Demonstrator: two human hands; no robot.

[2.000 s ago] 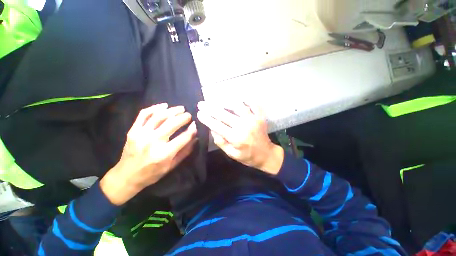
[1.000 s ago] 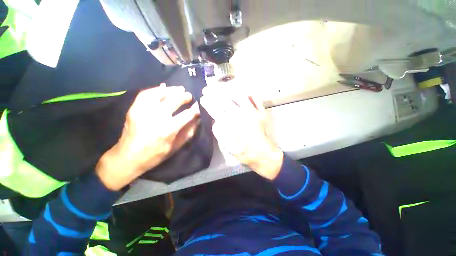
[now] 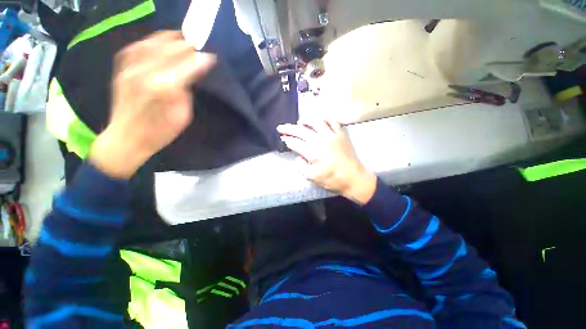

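Observation:
The black fabric garment piece [image 3: 225, 122] lies over the left part of the pale machine bed [image 3: 411, 144], its edge running up to the presser foot [image 3: 287, 80]. My left hand [image 3: 151, 90] is raised at the fabric's left side, blurred, with fingers bent at a lifted fold; its fingertips are unclear, so I cannot tell if it grips. My right hand [image 3: 328, 157] lies on the bed with its fingertips at the fabric's right edge, below the foot. A knurled knob [image 3: 314, 69] sits right of the foot.
The sewing machine head [image 3: 398, 32] spans the top. Dark red thread snips [image 3: 479, 95] lie on the bed at right. A white strip [image 3: 200, 24] is at upper left. Neon-and-black garments [image 3: 157, 292] hang at the lap and right. Orange-handled tools [image 3: 14, 222] lie far left.
My left hand has moved up and left, away from my right hand, and the fabric's left part is lifted into a fold. More of the bed's front edge shows. The camera view has shifted.

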